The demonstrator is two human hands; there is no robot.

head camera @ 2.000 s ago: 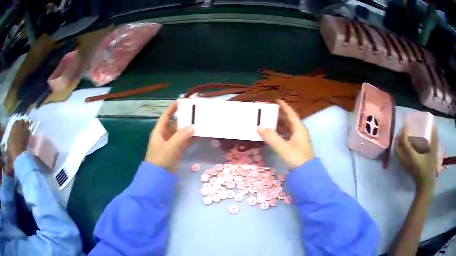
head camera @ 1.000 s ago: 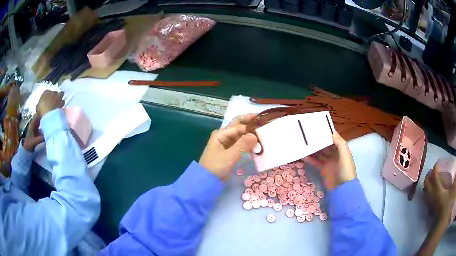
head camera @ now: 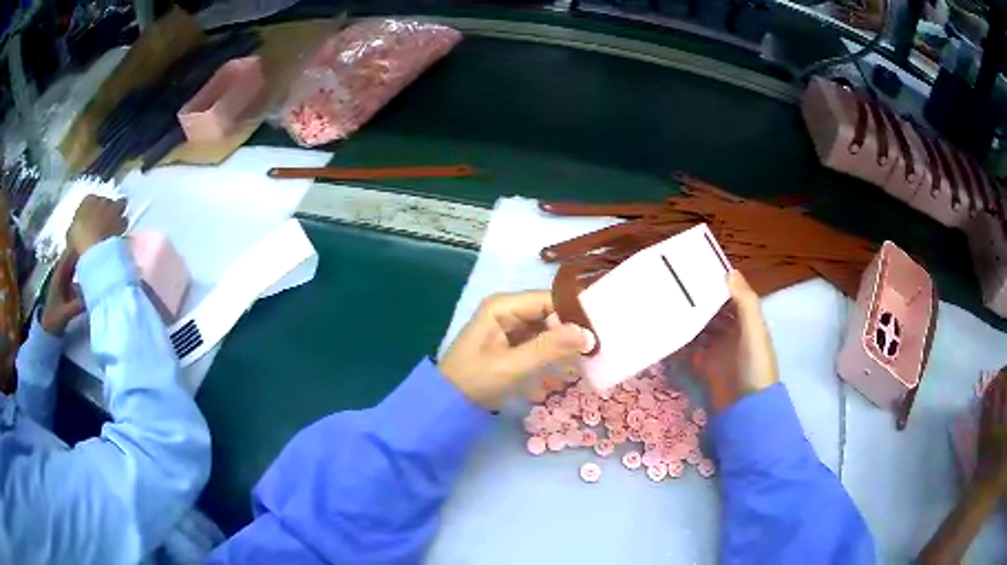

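Observation:
A pale pink box (head camera: 652,304) is held tilted above the foam sheet, its face with two dark slots upward. My left hand (head camera: 513,348) pinches the box's near-left end, the thumb on a small pink button (head camera: 582,338) there. A brown strap (head camera: 569,289) curves around that end, partly hidden by my fingers. My right hand (head camera: 742,344) holds the other end; its fingers are partly hidden under the box. A loose pile of pink buttons (head camera: 618,425) lies below the box. A pile of brown straps (head camera: 729,232) lies behind it.
A strapped box (head camera: 887,331) stands at right; strapped boxes (head camera: 883,149) line the far right. A single strap (head camera: 370,172) and a bag of parts (head camera: 370,77) lie beyond. Neighbours' hands work at left (head camera: 97,224) and at the right edge (head camera: 994,425). White paper (head camera: 248,281) lies at left.
Over two seconds the box has turned from level to angled, its left end toward me, and my left thumb has moved onto a button at that end. The view has shifted left.

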